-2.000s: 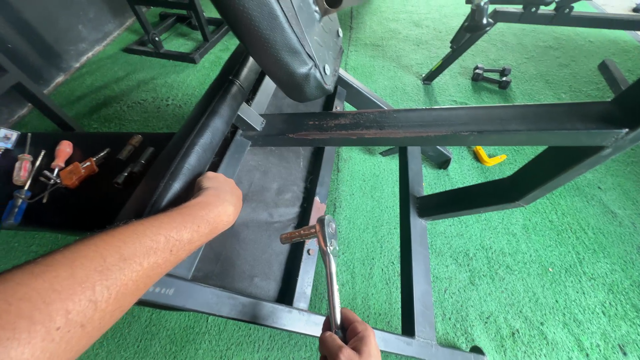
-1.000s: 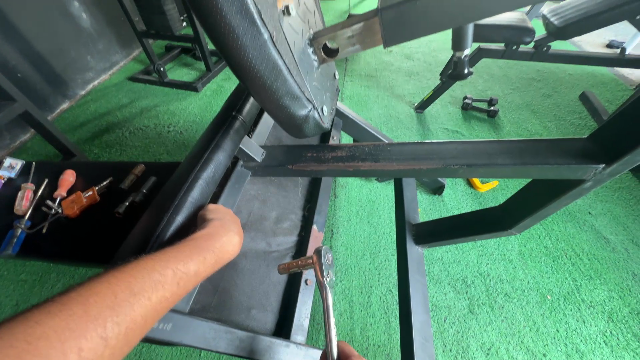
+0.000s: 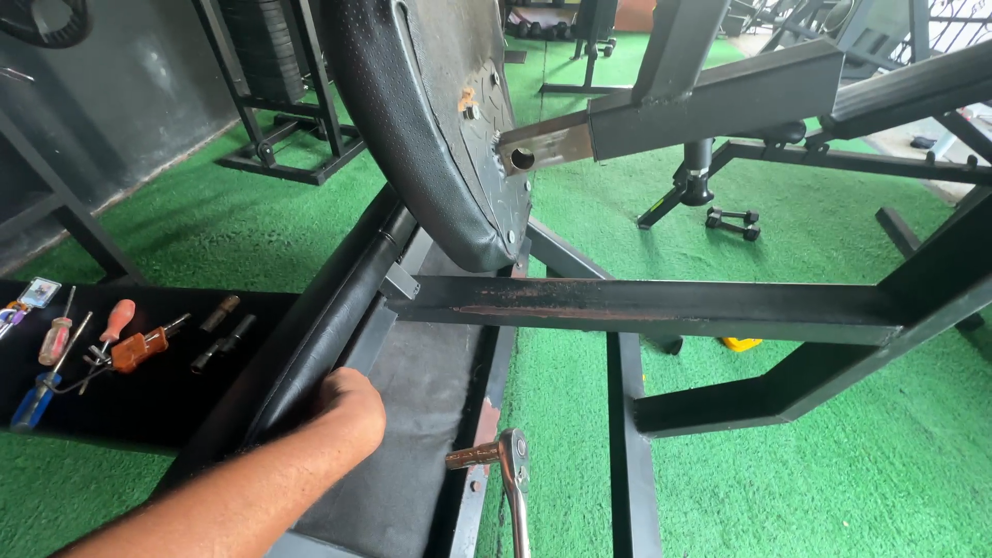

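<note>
My left hand (image 3: pixel 353 407) reaches behind the edge of the black padded seat (image 3: pixel 325 325), beside the machine's grey metal frame. Its fingers are hidden, so whether they grip anything does not show. A chrome ratchet wrench (image 3: pixel 515 473) with a socket (image 3: pixel 473 456) on its head stands up from the bottom edge, right of the hand. My right hand is below the view. Above the frame hangs a black padded backrest (image 3: pixel 418 139) with bolts in its rear plate. A steel square tube (image 3: pixel 550 145) with a round hole joins it.
Screwdrivers (image 3: pixel 54 341), an orange-handled tool (image 3: pixel 139 349) and sockets (image 3: pixel 221 314) lie on a black bench (image 3: pixel 155 418) at the left. A scuffed crossbar (image 3: pixel 659 306) spans rightward. A yellow object (image 3: pixel 740 343) and dumbbells (image 3: pixel 732 222) lie on the green turf.
My right hand, seen two seconds ago on the ratchet handle, has left the view at the bottom. My left hand stays behind the seat edge. The view has tilted up.
</note>
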